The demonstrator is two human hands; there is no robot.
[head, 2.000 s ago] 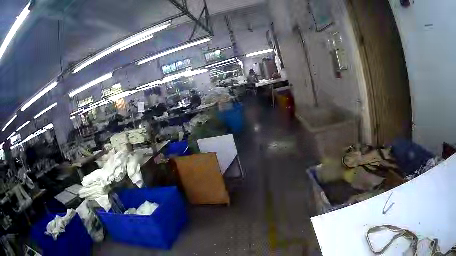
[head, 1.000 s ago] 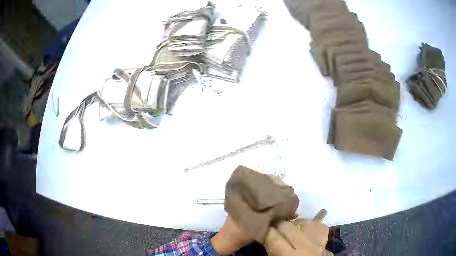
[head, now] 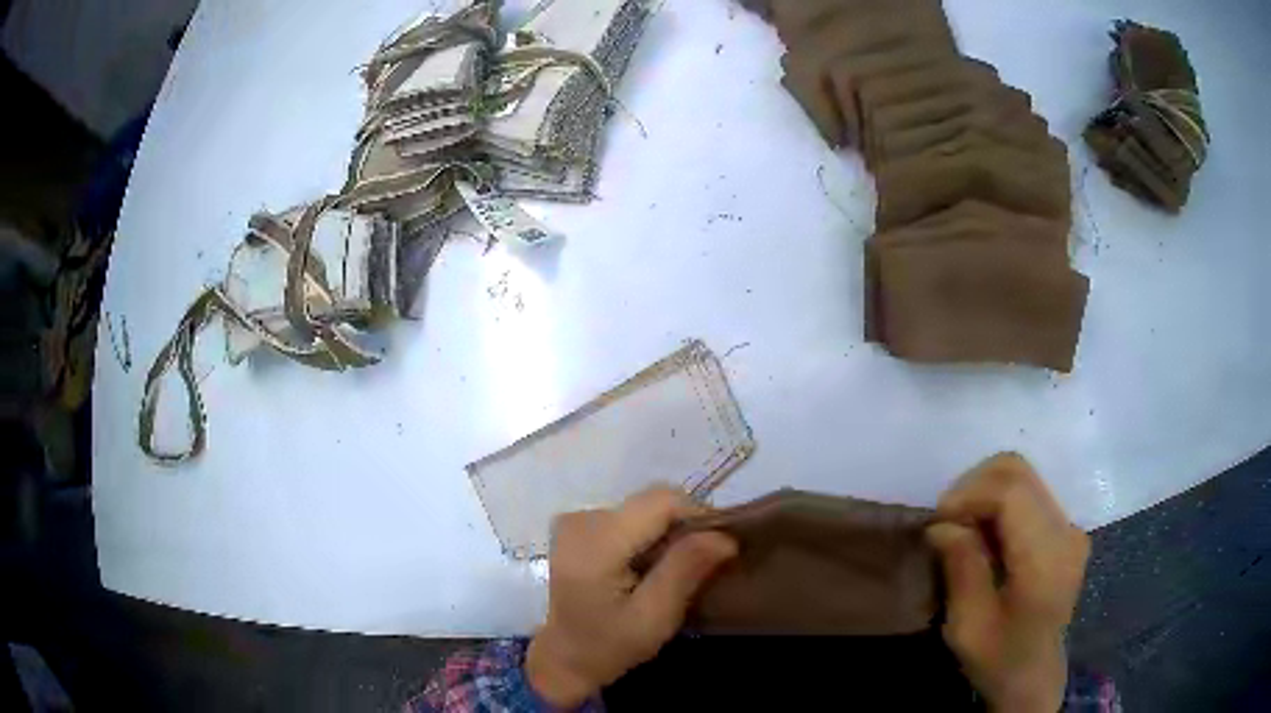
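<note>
A brown turned pocket flap (head: 822, 571) is stretched flat between my two hands over the near table edge. My left hand (head: 627, 585) pinches its left end between thumb and fingers. My right hand (head: 1006, 571) pinches its right end. The ends under my fingertips are hidden. A small pile of pale unturned flaps (head: 613, 439) lies on the table just beyond my left hand, with stitch lines near the edges. A row of brown turned flaps (head: 976, 286) overlaps like shingles at the right.
Tied bundles of pale unturned flaps (head: 537, 119) lie at the upper left, with a white ticket (head: 513, 220) beside them. A fabric tie strip (head: 170, 397) hangs in a loop at left. A tied brown bundle (head: 1154, 119) lies at the upper right of the white table (head: 321, 488).
The view has turned from the room down to the table. The brown piece, crumpled in my hands one second ago, is now spread flat between them. My hands have moved apart.
</note>
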